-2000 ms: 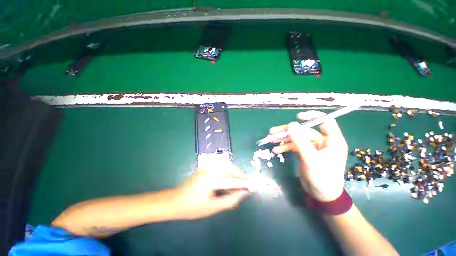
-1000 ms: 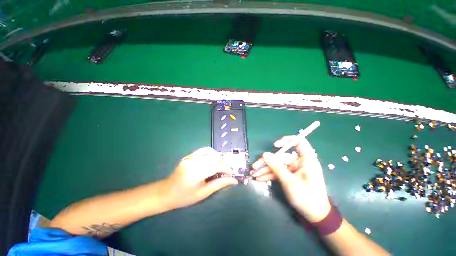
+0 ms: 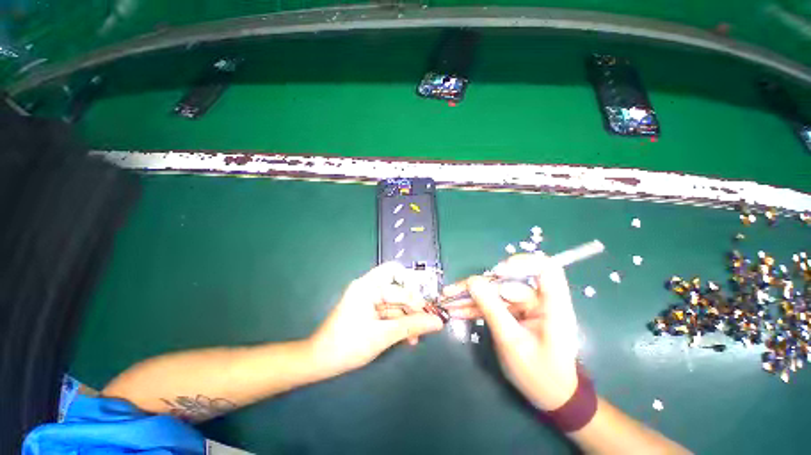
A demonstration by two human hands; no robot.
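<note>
A dark phone mid-frame assembly (image 3: 408,227) with small white and yellow strips lies upright in front of me, its top end at the white rail. My left hand (image 3: 369,315) is over its lower end, thumb and fingers pinching a small dark component (image 3: 437,309). My right hand (image 3: 533,333) holds pale tweezers (image 3: 576,254) like a pen, the tips at the small component beside the left fingertips. The lower board end of the phone is partly hidden by my left fingers.
A glittering heap of small flex components (image 3: 742,307) lies at right. White bits (image 3: 590,291) are scattered between phone and heap. Beyond the white edge rail (image 3: 293,166), several phone units (image 3: 626,96) lie on the green belt (image 3: 347,98). A large black stack (image 3: 62,293) is at left.
My left hand now pinches the small component, its fingers drawn closer together at the tweezer tips. The units on the belt have shifted right. More white bits show above my right hand.
</note>
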